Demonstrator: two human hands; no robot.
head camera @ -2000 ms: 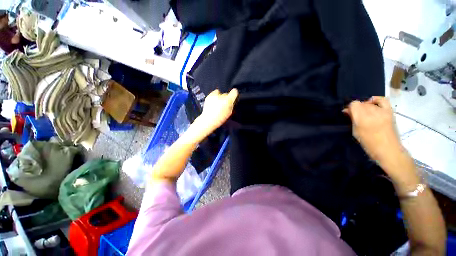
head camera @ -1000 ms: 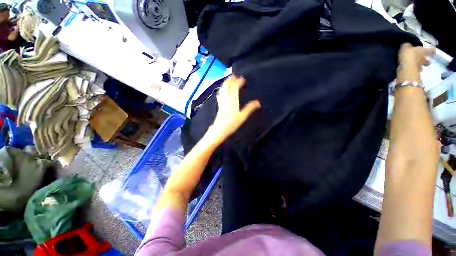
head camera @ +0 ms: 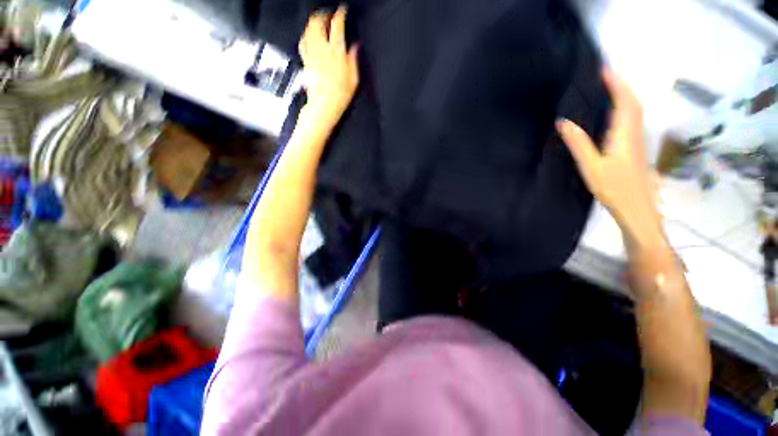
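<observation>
A large black jacket (head camera: 478,128) lies over my lap and the white table, reaching the top edge of the picture. My left hand (head camera: 331,68) rests on the jacket's upper left part with its fingers apart. My right hand (head camera: 616,157) is at the jacket's right edge, thumb and fingers spread wide. I see no tool in either hand. The picture is blurred, so fine contact with the cloth is hard to tell.
A blue basket (head camera: 348,285) with clear plastic bags (head camera: 209,285) stands left of my lap. Beige cut pieces (head camera: 81,162), a green sack (head camera: 128,306) and a red crate (head camera: 153,366) are farther left. White table (head camera: 712,217) with blurred machine parts is at right.
My left hand has moved up and left over the jacket. My right hand has come inward and down from the far right. The jacket's upper part has shifted up and left in view.
</observation>
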